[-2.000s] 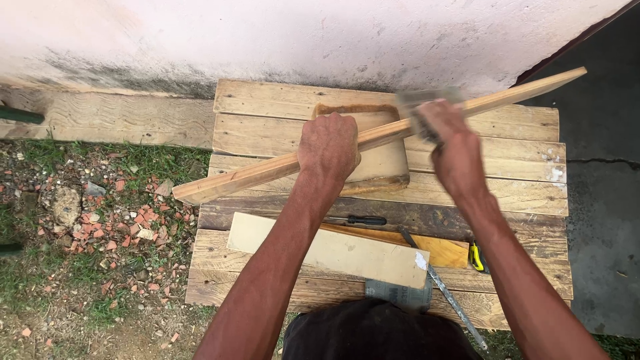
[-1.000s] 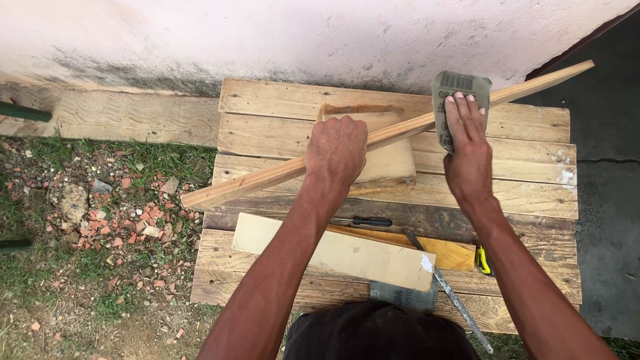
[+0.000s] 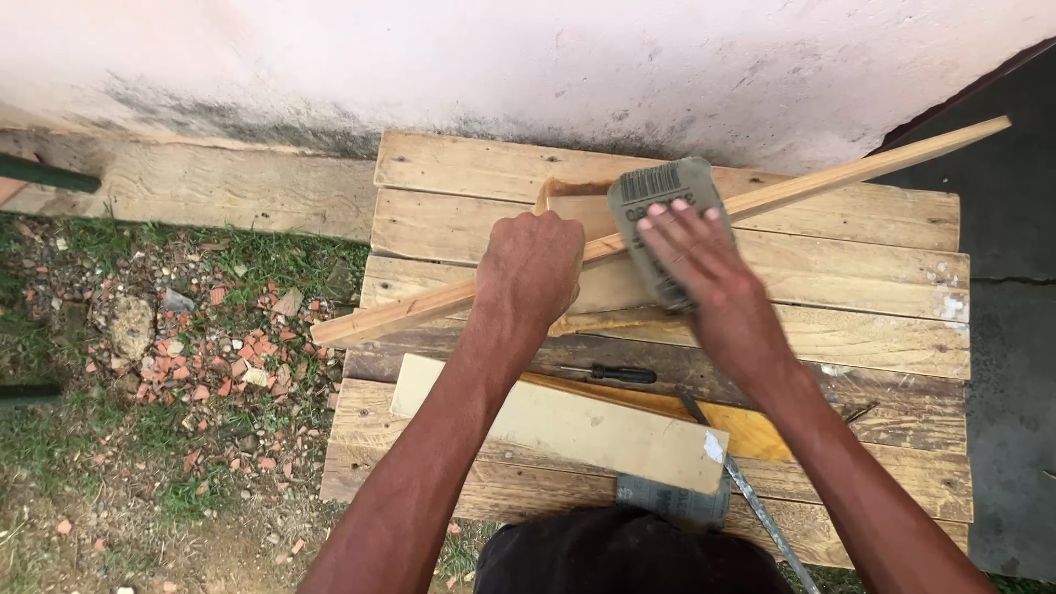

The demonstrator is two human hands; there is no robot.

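Note:
A long, narrow wooden strip lies slantwise above the plank table, its right end higher in the view. My left hand is closed around the strip left of its middle. Under my right hand, whose fingers lie flat, a grey-green sheet of sandpaper with printing on its back rests across the strip. Beneath the strip is a wooden block with rough brown edges, partly hidden by both hands and the sandpaper.
Nearer me on the plank table lie a screwdriver, a cream board, a yellowish wood piece, a metal bar and another abrasive sheet. A pale wall stands behind; rubble and grass lie left.
My right hand and the sandpaper have moved left along the strip, closer to my left hand, since one second ago. My left hand keeps its grip on the strip.

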